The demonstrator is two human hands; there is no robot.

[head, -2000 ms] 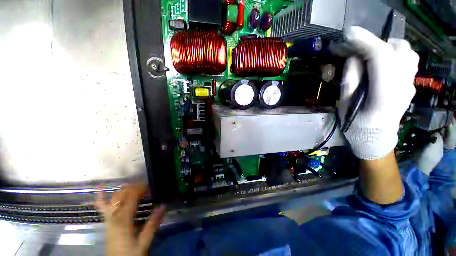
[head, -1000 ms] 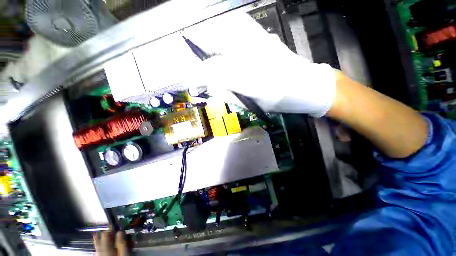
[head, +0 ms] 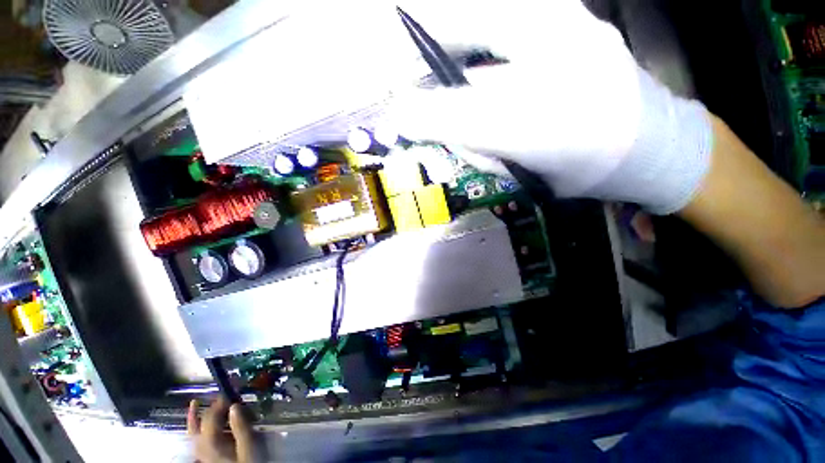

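Note:
A crowded green circuit board (head: 327,363) lies in a black carrier (head: 579,316). My right hand (head: 552,99), in a white knit glove, is over the board's far right part, holding a thin dark pen-like tool (head: 432,47) that points up and left; its fingertips are washed out by glare. My bare left hand (head: 222,432) is at the carrier's near left edge, partly blurred; its grip cannot be told. Copper-red coils (head: 208,217), an amber-taped transformer (head: 342,210), yellow blocks (head: 418,206) and a long silver heatsink (head: 362,294) with a black lead (head: 339,303) show on the board.
A wide pale heatsink (head: 271,95) stands at the board's far edge. A silver rail (head: 163,68) curves behind it. Another board (head: 59,339) is at the left and one more (head: 808,99) at the far right. A fan (head: 109,34) stands at the top left.
The view has swung from the coil end to the whole board. Since one second ago my gloved hand and tool appear slightly further right and larger. My left hand stays at the near left edge.

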